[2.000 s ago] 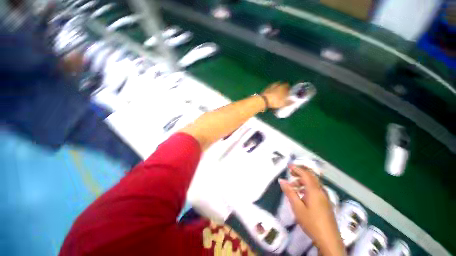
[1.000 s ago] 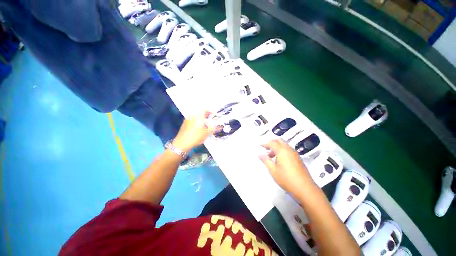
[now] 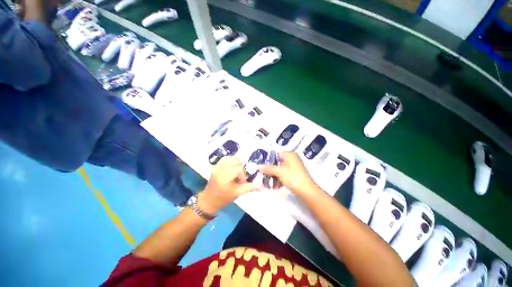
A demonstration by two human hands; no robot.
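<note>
My left hand (image 3: pixel 227 182), with a metal watch at the wrist, and my right hand (image 3: pixel 291 172) meet over the white work sheet (image 3: pixel 264 213). Their fingertips pinch a dark, shiny oval front panel (image 3: pixel 257 158) between them. A small pale spot or piece shows at the fingertips; what it is cannot be told. The fingers hide part of the panel. Another dark panel (image 3: pixel 223 152) lies on the sheet left of my hands. Two white device bodies with dark panels on their heads (image 3: pixel 288 135) lie just beyond my hands.
White devices with small displays (image 3: pixel 369 180) line the bench edge at the right. More devices (image 3: pixel 149 67) crowd the bench at the left. Spaced devices (image 3: pixel 383 116) lie on the green belt (image 3: pixel 331 89). A pale post (image 3: pixel 203 33) stands at the belt edge. A person in blue (image 3: pixel 62 112) stands left.
My left hand has left the belt and come back over the sheet. My hands have closed together around a dark panel. The devices on the belt have shifted in view.
</note>
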